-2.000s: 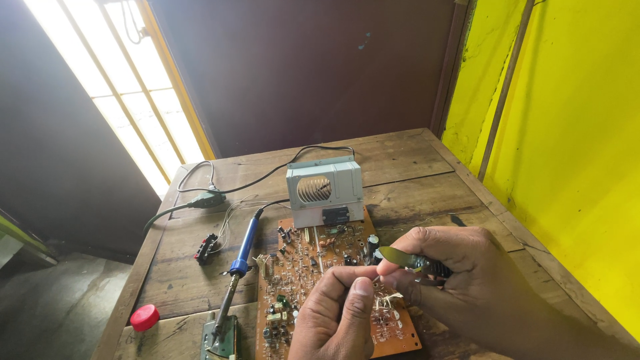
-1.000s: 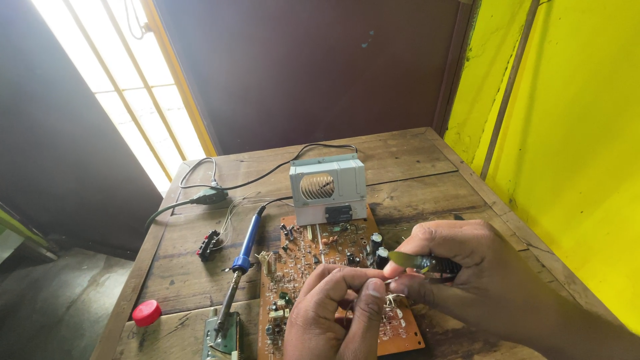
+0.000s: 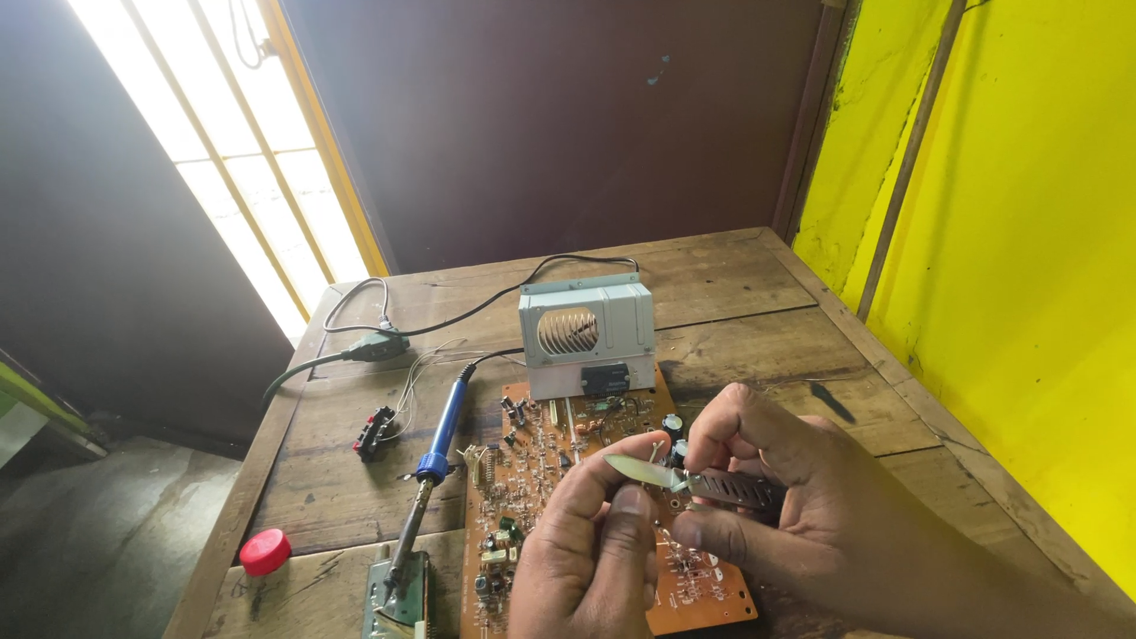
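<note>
My right hand (image 3: 781, 506) grips a folding knife by its dark slotted handle (image 3: 735, 491); the blade (image 3: 641, 470) points left, over the fingers of my left hand (image 3: 596, 555). The left thumb and forefinger pinch a small light-coloured wire end (image 3: 657, 450) that stands up beside the blade. Both hands are above an orange-brown circuit board (image 3: 532, 461) crowded with components, among them capacitors (image 3: 673, 428) near the right fingers. At the board's far end stands a grey metal housing (image 3: 586, 324) with a coil behind an oval window.
Left of the board, a blue-handled soldering iron (image 3: 445, 422) rests with its tip on a small green board (image 3: 404, 590). A red cap (image 3: 265, 552), a black-and-red connector block (image 3: 374, 433) with thin wires and a green plug (image 3: 377, 345) on a cord lie on the wooden table (image 3: 293, 497).
The knife blade has come into fuller view, and the right hand's fingers have shifted on its handle. The left fingers have opened a little, showing the wire end between them.
</note>
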